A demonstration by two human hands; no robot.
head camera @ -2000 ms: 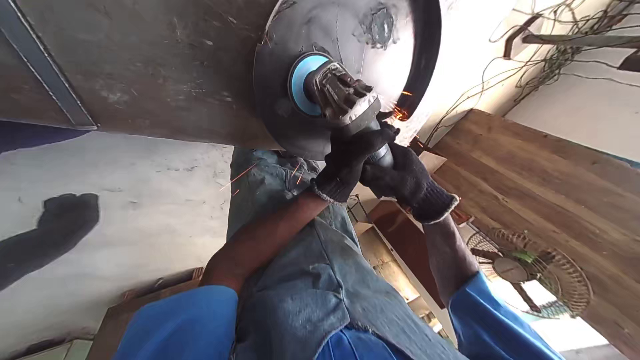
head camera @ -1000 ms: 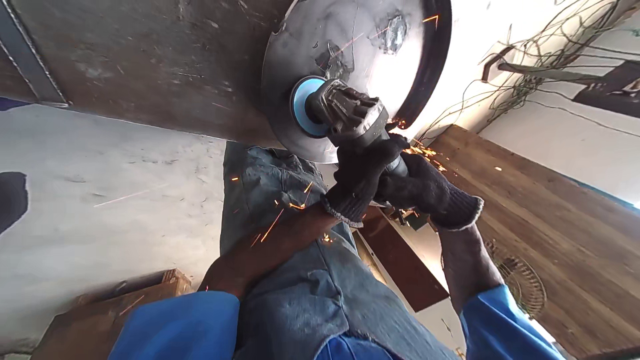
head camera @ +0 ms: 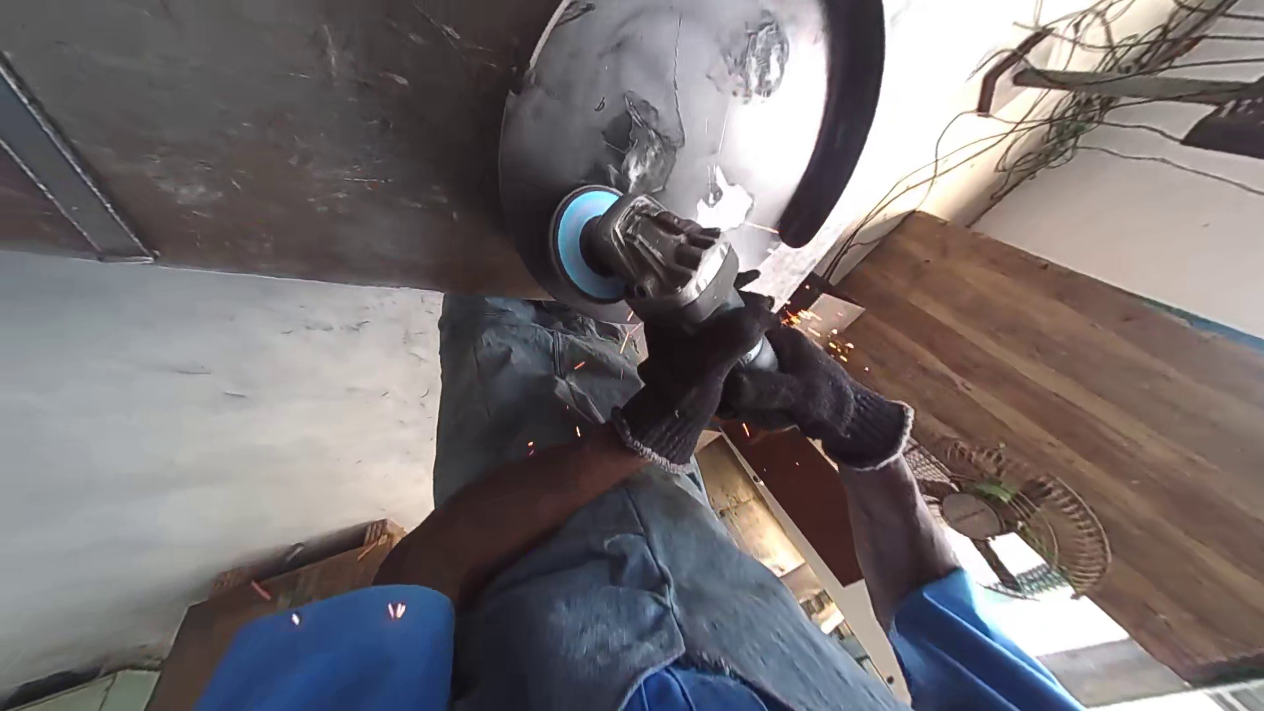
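My left hand (head camera: pixel 691 380), in a dark knit glove, is wrapped around the body of an angle grinder (head camera: pixel 671 247). Behind it my right hand (head camera: pixel 815 395), gloved the same way, grips the grinder's rear end. The tool's blue-faced disc (head camera: pixel 585 242) lies against the lower left edge of a round, shiny metal piece (head camera: pixel 612 148); the exact contact is hidden behind the disc. Dark smudges and bright patches mark the metal, and a black curved band (head camera: pixel 849 118) runs along its right side. Orange sparks show beside my right hand and over my clothing.
A dark metal sheet (head camera: pixel 296 138) with a welded strip (head camera: pixel 74 163) spans the upper left. Tangled wires (head camera: pixel 1076 109) hang at the upper right above a wooden panel (head camera: pixel 1047 365). A round wire fan guard (head camera: pixel 1066 533) stands lower right, a wooden box (head camera: pixel 227 612) lower left.
Both hands keep their hold on the grinder. Its disc sits lower on the round metal than two seconds ago. Sparks across my clothing are fewer than one second ago.
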